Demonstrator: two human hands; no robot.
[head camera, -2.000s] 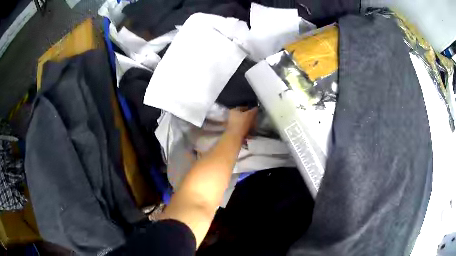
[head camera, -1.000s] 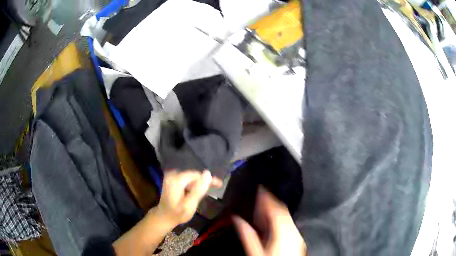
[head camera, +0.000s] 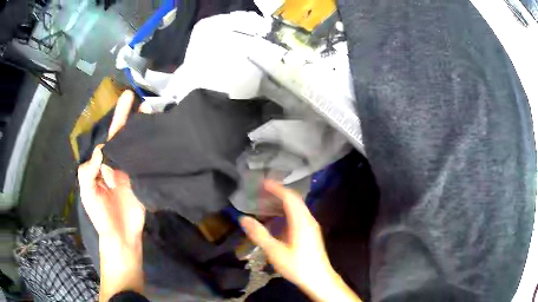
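Note:
A dark charcoal cloth piece (head camera: 183, 150) hangs spread out over the bin, in front of me. My left hand (head camera: 115, 183) grips its left edge, with fingers showing above and below the cloth. My right hand (head camera: 289, 236) is to the right of the cloth's lower edge, blurred, with thumb and fingers apart and nothing in it. Grey and white cloth pieces (head camera: 295, 147) lie in the bin behind my right hand.
A large charcoal panel (head camera: 436, 147) drapes over the table's left side at my right. The blue bin rim (head camera: 152, 23) shows at the upper left. Checked cloth (head camera: 53, 265) is heaped at the lower left. The table's worn edge has yellow tape (head camera: 307, 13).
The dark cloth came up out of the bin and moved left, now spread from my left hand. My left hand moved left and up. My right hand came into view and moved up slightly.

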